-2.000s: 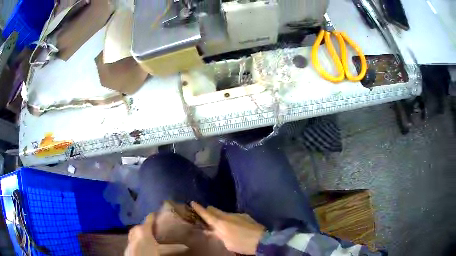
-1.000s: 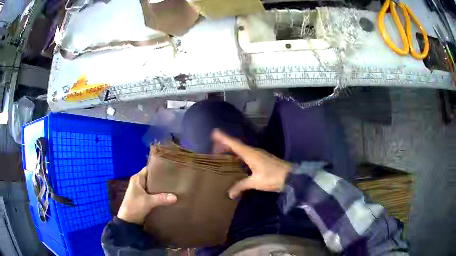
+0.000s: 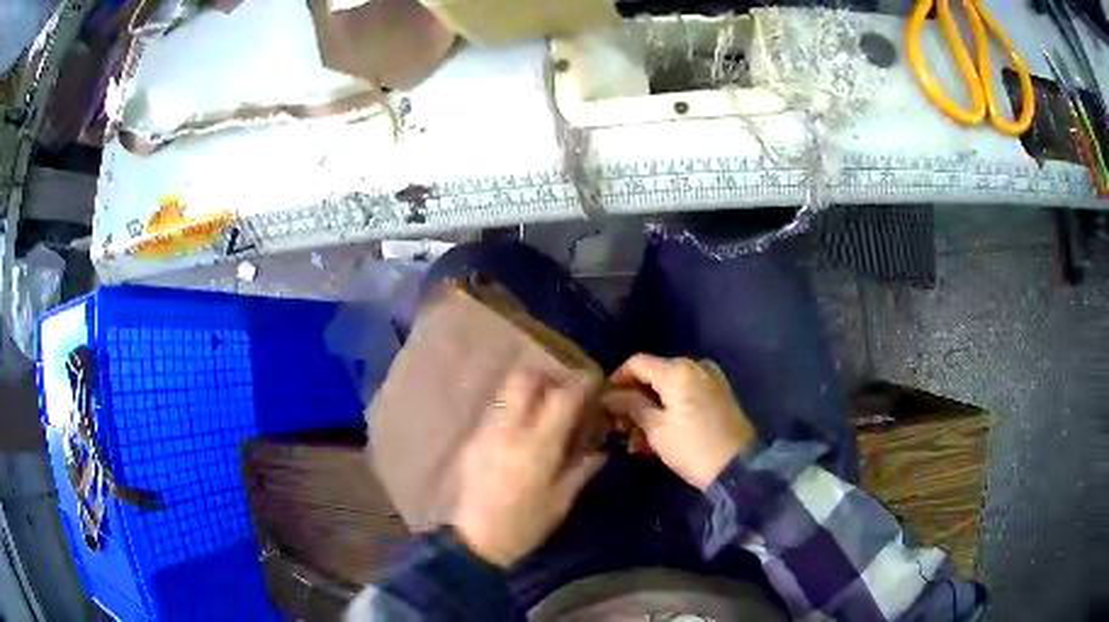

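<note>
A stack of brown cut pieces (image 3: 432,401) lies tilted over my dark-trousered lap, its layered edge facing up and to the right. My left hand (image 3: 517,468) lies on top of the stack and presses on it, slightly blurred. My right hand (image 3: 687,419) is at the stack's right corner, its fingers bent and pinching there. What the right fingertips hold is hard to make out; it looks like the corner of the stack.
A blue plastic crate (image 3: 183,425) stands left of my knees. Brown wooden-grained boards (image 3: 924,468) show on both sides of my legs. The white table edge with a measuring tape (image 3: 487,201) runs across ahead, with orange-handled scissors (image 3: 973,73) and a brown piece (image 3: 383,43) on it.
The stack has turned and tilted on my lap. My left hand has moved from its left edge onto its top. My right hand has come down to its right corner and closed there.
</note>
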